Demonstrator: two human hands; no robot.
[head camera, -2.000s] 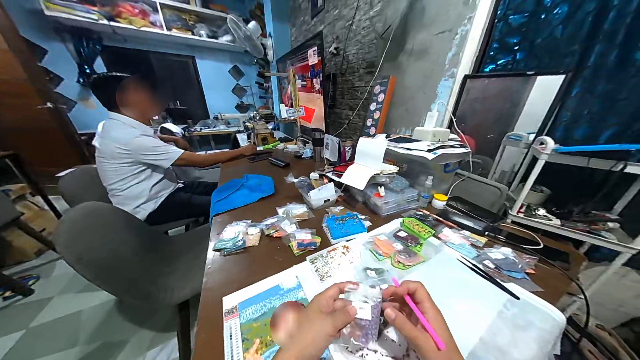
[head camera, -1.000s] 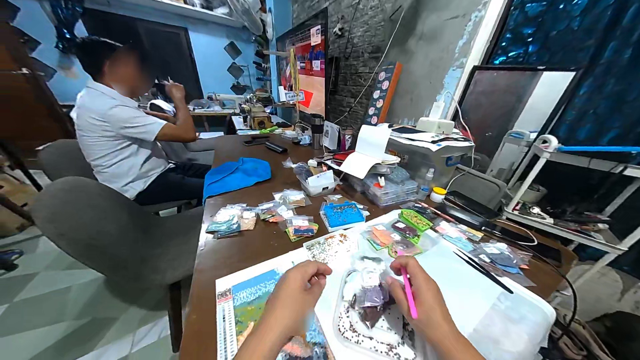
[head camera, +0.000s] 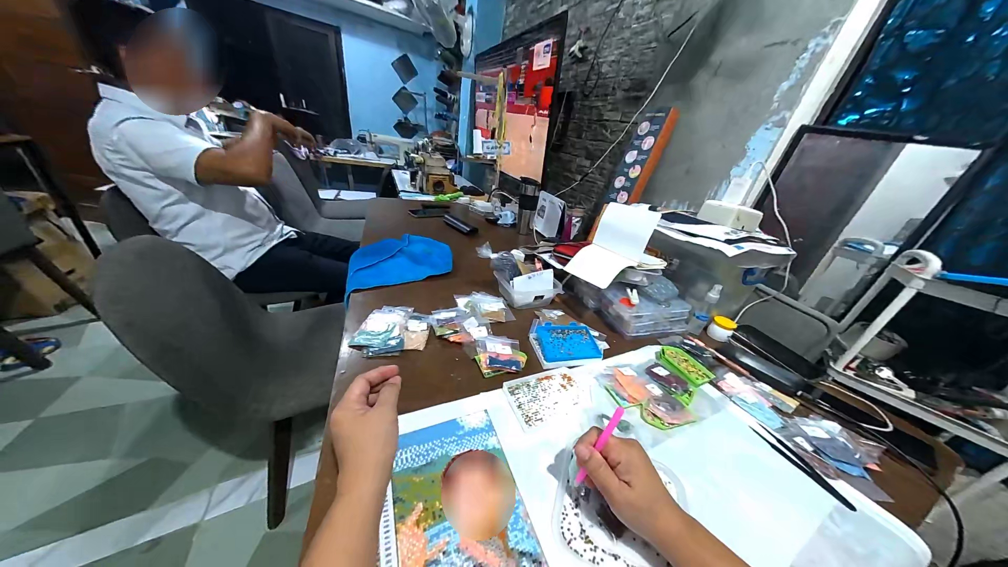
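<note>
My left hand (head camera: 367, 417) hovers over the table's left edge beside the diamond painting canvas (head camera: 461, 488), its fingers curled loosely with nothing seen in them. My right hand (head camera: 618, 472) grips a pink pen (head camera: 605, 441), held upright at a slant over a clear plastic container (head camera: 571, 524) of dark and pale beads. Under that hand lies a dark packet, partly hidden. Behind the container stands a white tray (head camera: 545, 398) of scattered multicoloured beads. Green trays (head camera: 683, 366) and small bead bags (head camera: 630, 386) lie farther right.
Bead bags (head camera: 390, 331), a blue tray (head camera: 568, 343) and a blue cloth (head camera: 400, 261) lie farther back on the brown table. Black tweezers (head camera: 803, 465) rest at the right. A grey chair (head camera: 197, 331) stands at the left; a person in a white shirt (head camera: 169, 173) sits beyond it.
My left hand has moved left, away from the container and the packet. My right hand still has the pink pen, now lower over the container. The seated person's arm is raised and bent.
</note>
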